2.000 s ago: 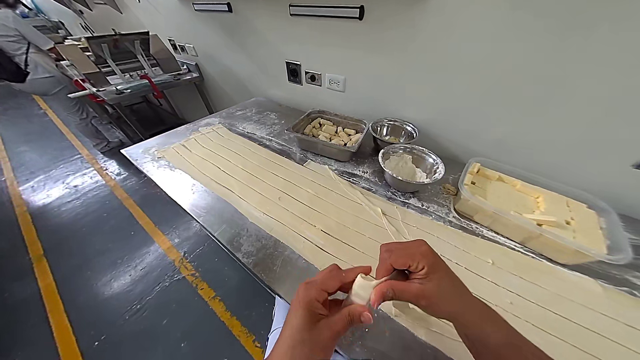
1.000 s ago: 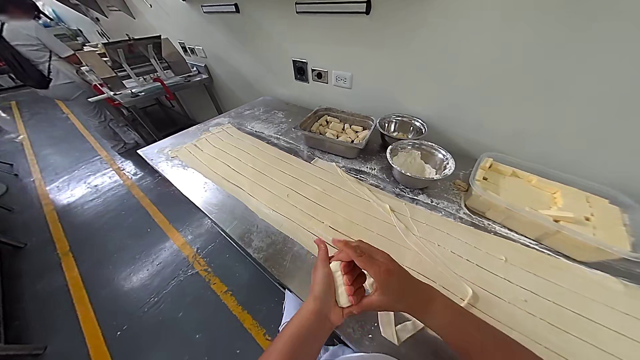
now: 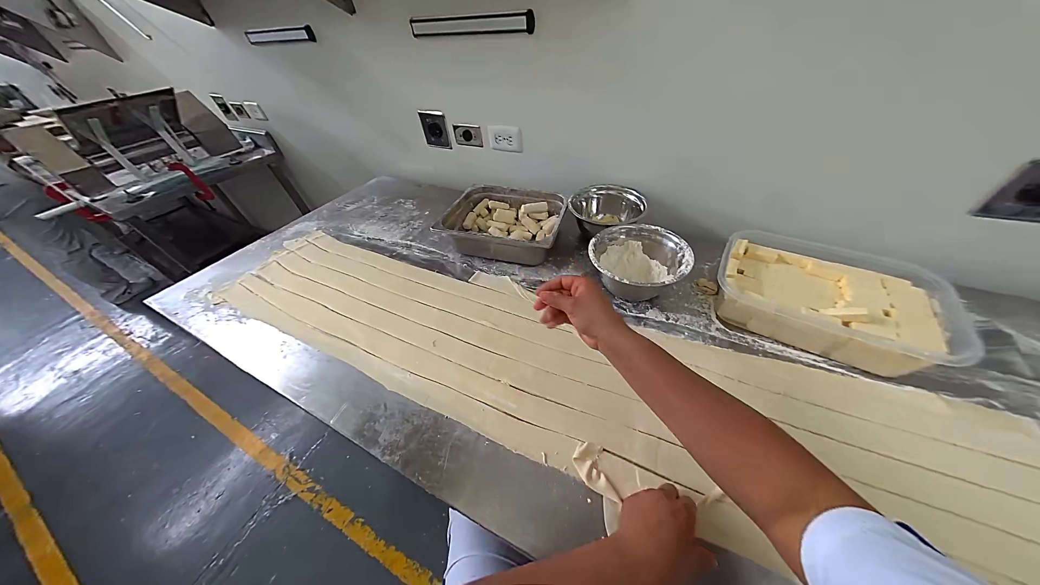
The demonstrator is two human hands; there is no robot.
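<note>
Above the far part of the rolled dough sheet (image 3: 390,325), cut into long strips, is my right hand (image 3: 577,309), fingers bent close together; nothing is clearly visible in them. My left hand (image 3: 662,528) lies at the sheet's front edge, its curled fingers on a bunched dough strip (image 3: 597,471); its fingertips are hidden. Beyond the sheet stands a metal pan (image 3: 500,248) with short pale pieces (image 3: 520,219). Just past my right hand is a steel bowl (image 3: 638,288) of white powder (image 3: 634,260). A clear plastic tub (image 3: 845,345) holds pale yellow blocks (image 3: 796,284).
Another steel bowl (image 3: 608,195) stands behind the powder bowl, near the wall with its outlets (image 3: 505,138). The steel table's (image 3: 398,439) front edge runs beside the floor. At left stands a machine (image 3: 138,138) on a steel stand, with a person's legs (image 3: 81,244) near it.
My hands, together around a pale piece before, are now apart. My right hand has reached out over the sheet towards the powder bowl; my left is down on the dough. The piece no longer shows in them.
</note>
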